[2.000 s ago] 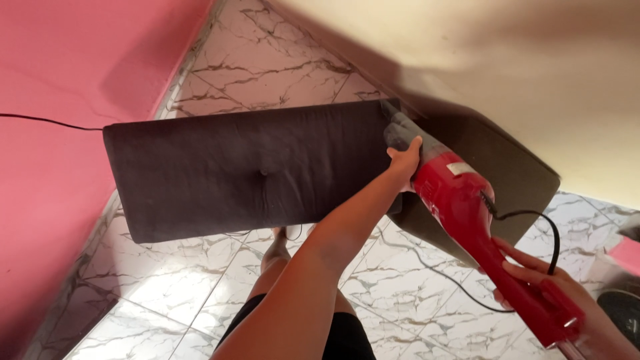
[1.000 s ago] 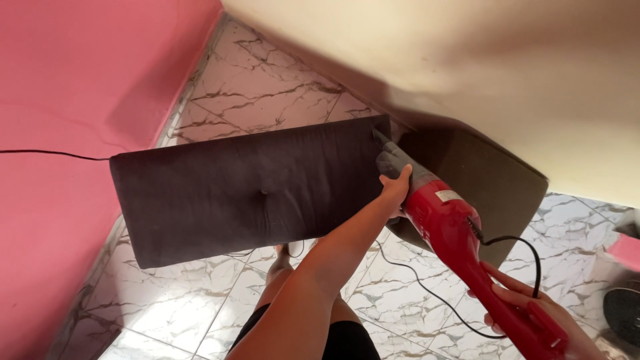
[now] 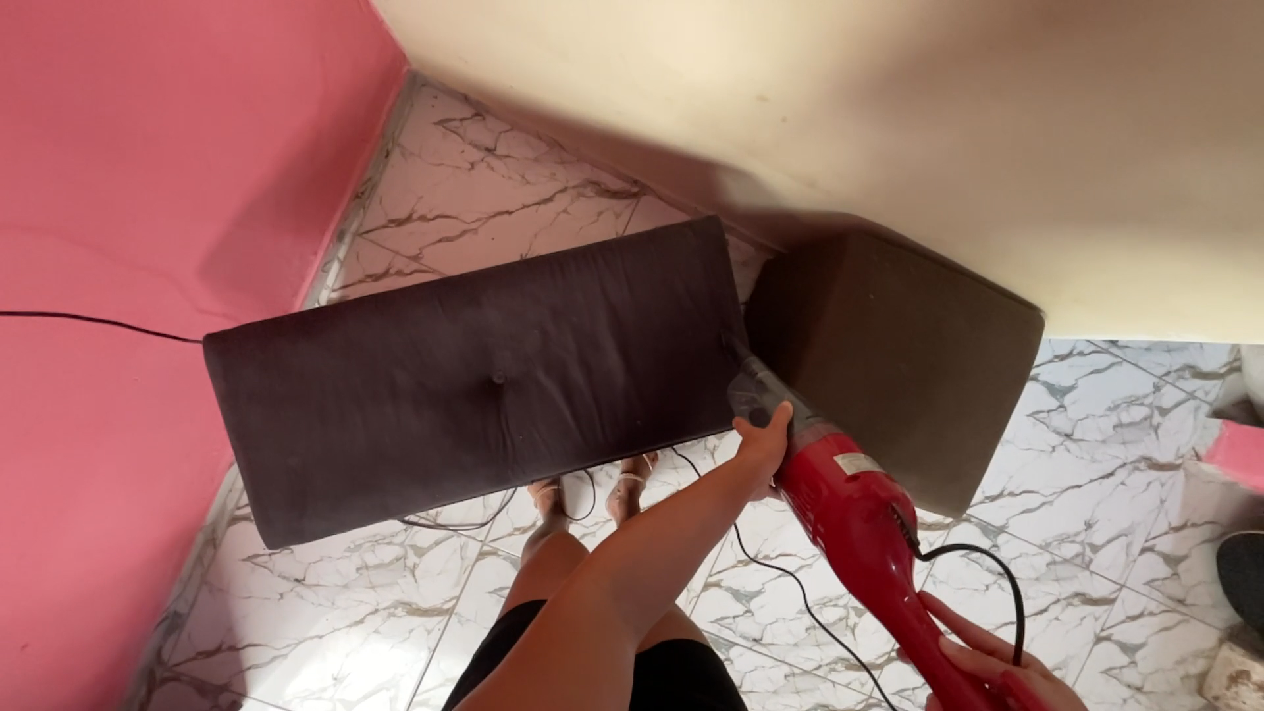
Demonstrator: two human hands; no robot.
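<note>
A red handheld vacuum cleaner (image 3: pixel 844 533) with a clear, smoky front and a narrow nozzle reaches up and left from the lower right. My left hand (image 3: pixel 766 444) grips it around the clear front part. Its long handle is in my right hand (image 3: pixel 997 667), at the bottom right of the view. The nozzle tip touches, or is just over, the right end of a long dark padded bench (image 3: pixel 474 385) with a tufted button in its top. A black cord (image 3: pixel 997 558) loops from the vacuum's body past my right hand.
A dark olive padded ottoman (image 3: pixel 908 365) stands right of the bench, by the cream wall (image 3: pixel 889 118). A pink wall (image 3: pixel 148 178) rises at left, a cord running across it. More cord lies on the marbled tile floor (image 3: pixel 415 612). My feet are below the bench; a round black object (image 3: pixel 1244 578) is at far right.
The nozzle has moved a little down along the bench's right end, with both hands still on the vacuum. The view has shifted somewhat.
</note>
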